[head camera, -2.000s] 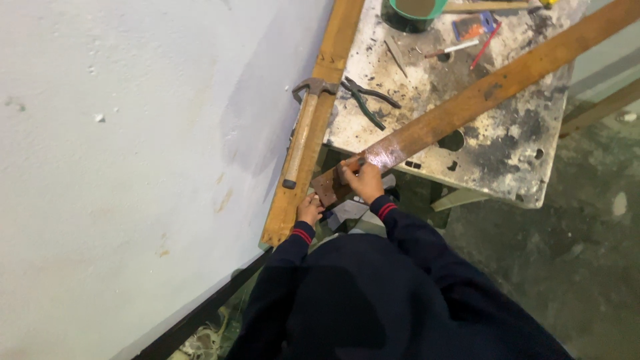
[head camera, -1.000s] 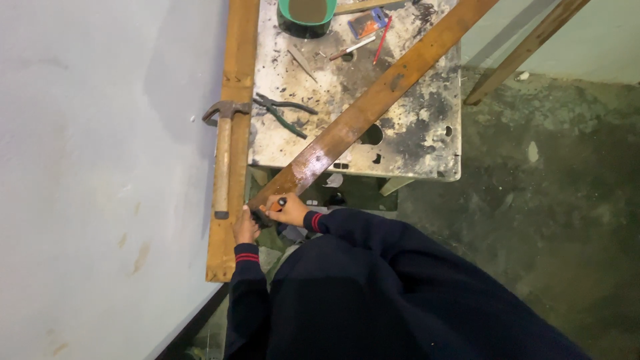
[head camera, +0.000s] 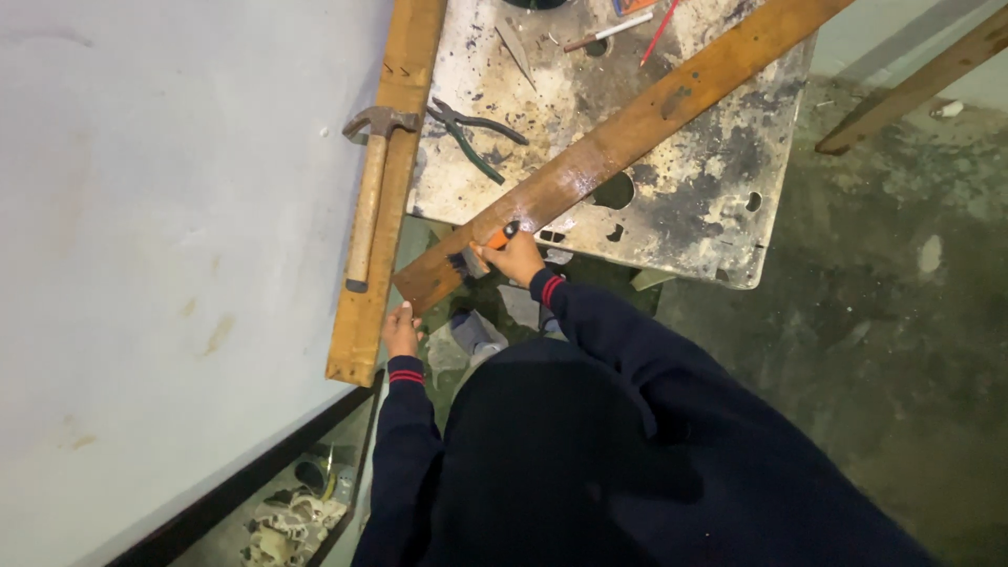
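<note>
A long brown wooden board (head camera: 622, 146) lies slantwise across the stained table, its near end past the table's edge. My left hand (head camera: 402, 331) grips that near end at its tip. In my right hand (head camera: 516, 256) is a paintbrush (head camera: 500, 239) with an orange and black handle; its dark bristles rest on the board close to the near end. Part of the board beyond the brush shines as if wet. A claw hammer (head camera: 368, 209) with a wooden handle lies on a second wooden board (head camera: 354, 335) at the left, and pliers (head camera: 472, 134) with dark green handles lie between the boards.
The stained table (head camera: 693, 228) has holes near its front edge. Toward its back lie a pointed flat piece (head camera: 516, 53), a white and brown stick (head camera: 608, 33) and a red pencil-like stick (head camera: 660, 31). A wooden leg (head camera: 913, 83) slants at the right. Scraps (head camera: 287, 528) lie on the floor.
My right hand has moved up the board, away from my left hand, with the brush now in plain sight. Two seconds ago both hands were close together at the board's near end. The view has shifted.
</note>
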